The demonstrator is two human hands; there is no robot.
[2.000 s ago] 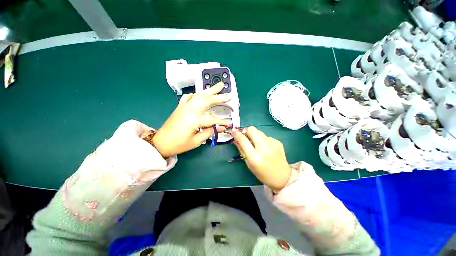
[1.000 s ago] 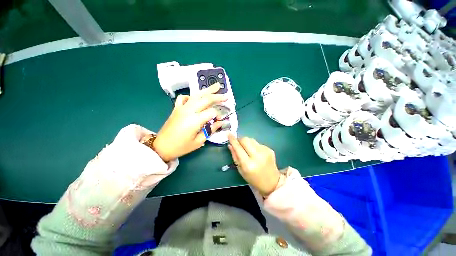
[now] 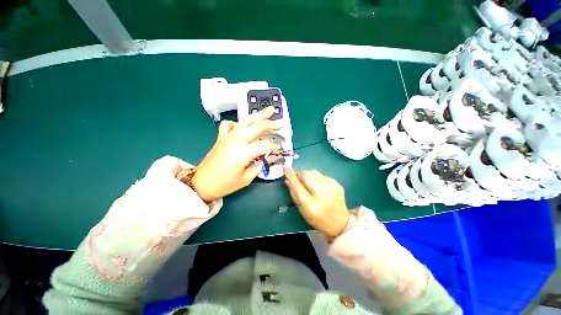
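Observation:
A white camera housing (image 3: 286,129) lies on the green bench, its black lens panel (image 3: 256,98) toward the far end and a white side arm (image 3: 221,95) at its left. My left hand (image 3: 237,154) lies over the housing, with fingertips on the lens panel and at the opening. Blue, red and dark wire leads (image 3: 265,167) show at its thumb and fingers. My right hand (image 3: 317,200) is at the housing's near end, fingertips together at the rim; what they pinch is hidden. A thin dark strand runs right from the opening. A small blurred connector (image 3: 285,208) shows beside my right hand.
A pile of thin white rings (image 3: 350,130) lies right of the housing. Stacked white round parts with circuit boards (image 3: 448,169) fill the right side, above a blue bin (image 3: 492,246). A pale metal rail (image 3: 277,47) crosses the far side of the bench.
My right hand has drawn slightly nearer to me from the opening, down to the housing's near rim. The thin dark strand now extends right of the housing. My left hand stays on the housing.

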